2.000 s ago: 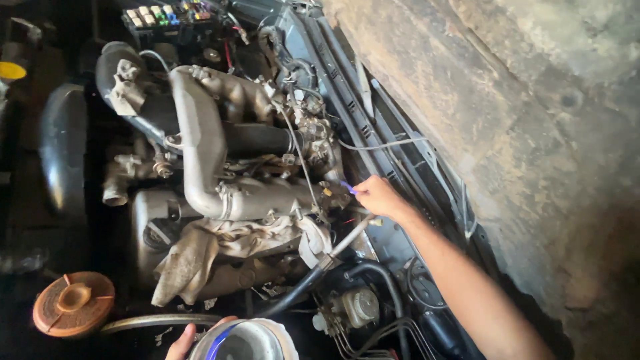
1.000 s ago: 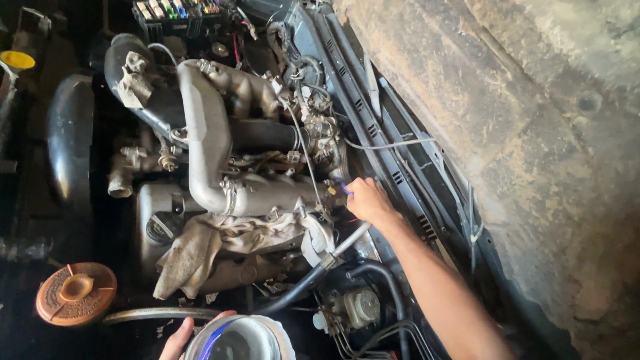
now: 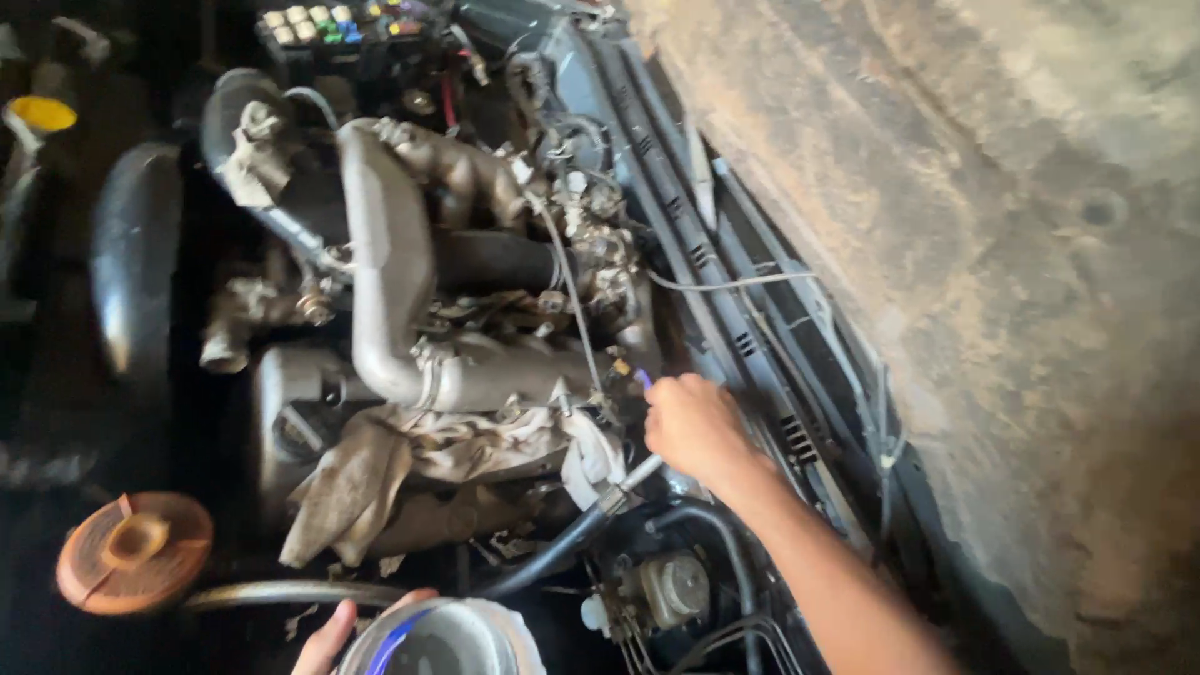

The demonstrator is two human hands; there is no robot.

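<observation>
My right hand (image 3: 694, 422) is closed on a thin purple-blue tool (image 3: 643, 378), whose far end is at the rear end of the metal intake pipe (image 3: 506, 375); the tool's kind cannot be told. At the bottom edge my left hand (image 3: 328, 642) holds a round container (image 3: 450, 642) with a blue streak on its inner wall; its lower part is out of frame. Between the hands a dirty cloth rag (image 3: 366, 478) lies crumpled along the engine below the pipe. A black rubber hose (image 3: 562, 553) with a pale end runs beneath my right hand.
An orange round cap (image 3: 136, 553) stands at the lower left. Fuses and relays (image 3: 319, 28) are at the top. More cloth (image 3: 258, 155) covers a pipe opening. A brake fluid reservoir (image 3: 675, 589) sits below my right forearm. The cowl edge (image 3: 698, 253) and stained hood underside (image 3: 1012, 281) bound the right.
My right hand stays by the rear end of the intake pipe with small shifts. My left hand still holds the container at the bottom edge.
</observation>
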